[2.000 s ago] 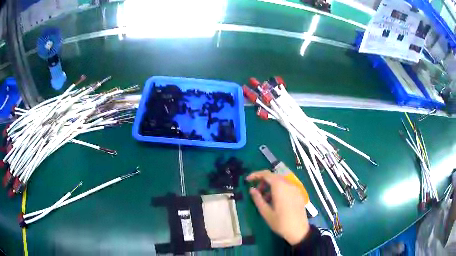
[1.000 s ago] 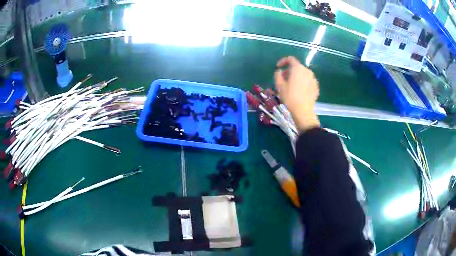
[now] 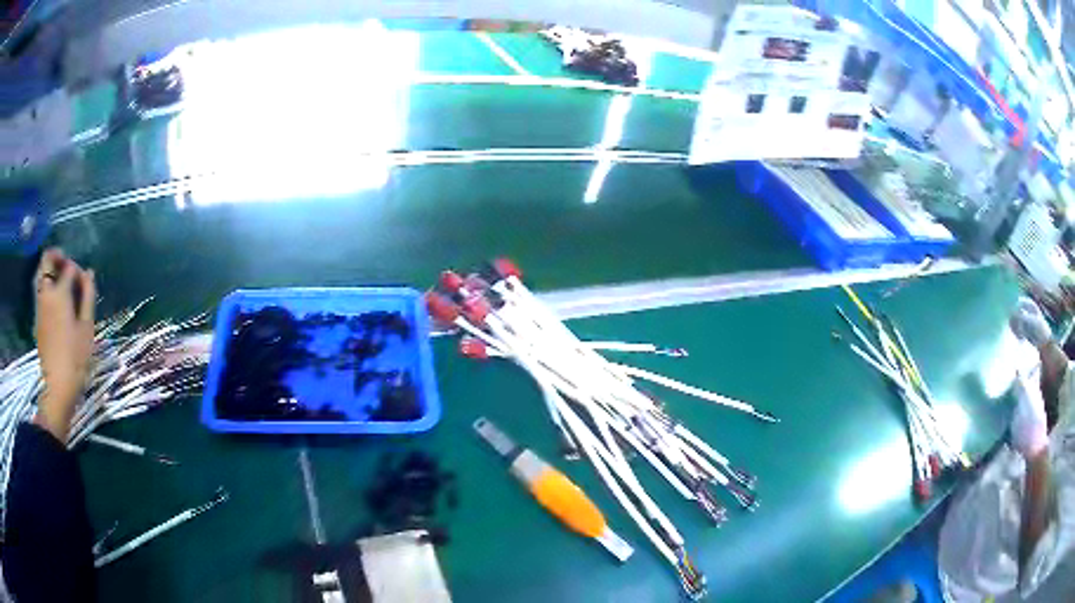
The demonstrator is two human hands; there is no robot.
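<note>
My left hand (image 3: 65, 324) is raised at the far left edge, beyond the left pile of white cables (image 3: 142, 365); its fingers are bent and blurred, and I cannot tell if they hold anything. My right hand is not in view. A blue tray (image 3: 430, 365) of small black housings stands in the middle, with a loose heap of housings (image 3: 410, 489) below it. The right cable pile (image 3: 589, 383) has red ends at the top. An orange-handled knife (image 3: 560, 501) lies beside it. The pale work pad (image 3: 404, 571) and black tape are cut off by the bottom edge.
Blue bins (image 3: 825, 224) and a hanging instruction sheet (image 3: 784, 88) are at the back right. A small cable bunch (image 3: 902, 389) lies at the right. Another person's arm (image 3: 1037, 471) shows at the right edge. A blurred blue thing (image 3: 26, 224) is behind my left hand.
The view has turned right and up, so the bench items sit further left and lower. My right hand has left the picture from over the right pile. My left hand has come in at the left.
</note>
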